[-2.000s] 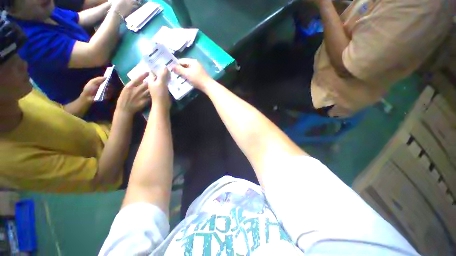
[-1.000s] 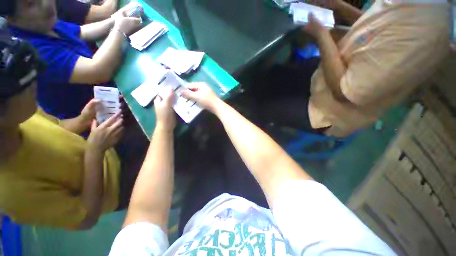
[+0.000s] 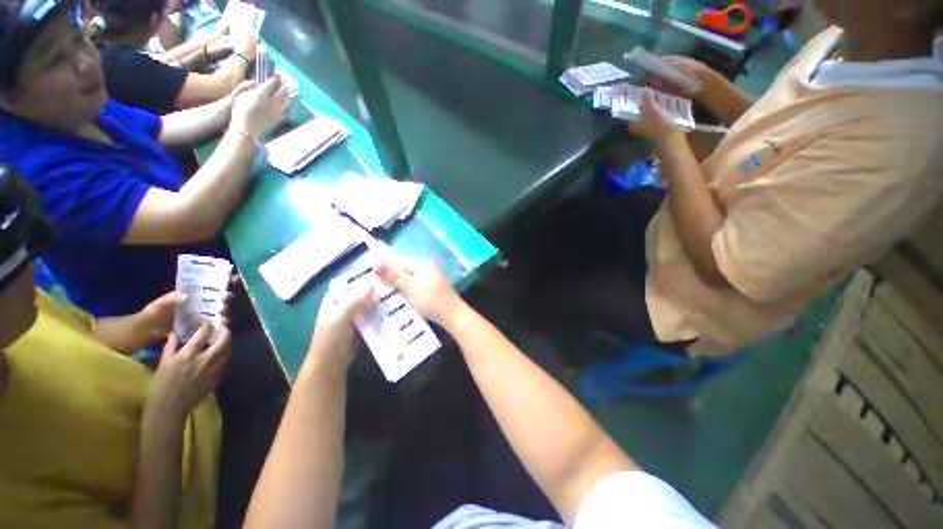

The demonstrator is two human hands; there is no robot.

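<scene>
A stack of white printed slips (image 3: 398, 336) with short black bars is held between my two hands, over my dark-clothed lap just off the table's near edge. My left hand (image 3: 343, 315) grips its left side. My right hand (image 3: 419, 287) holds its upper right side, with the thumb on the top slip. A slip stands tilted up at the far end of the stack; whether it is separate I cannot tell. White slips (image 3: 308, 256) lie on the green table (image 3: 455, 240) just beyond my hands, and another loose pile (image 3: 377, 198) lies behind them.
Another slip pile (image 3: 308, 143) lies farther up the table. A person in yellow (image 3: 72, 413) and one in blue (image 3: 93, 196) hold slips at left. A person in a peach shirt (image 3: 796, 196) holds slips at right. Orange handles (image 3: 724, 18) show at the top right. Wooden crates (image 3: 827, 444) stand at lower right.
The view has tilted up, so the table and people sit lower. My hands still hold the stack, now lower in the picture and clear of the table edge. More of the far bench shows.
</scene>
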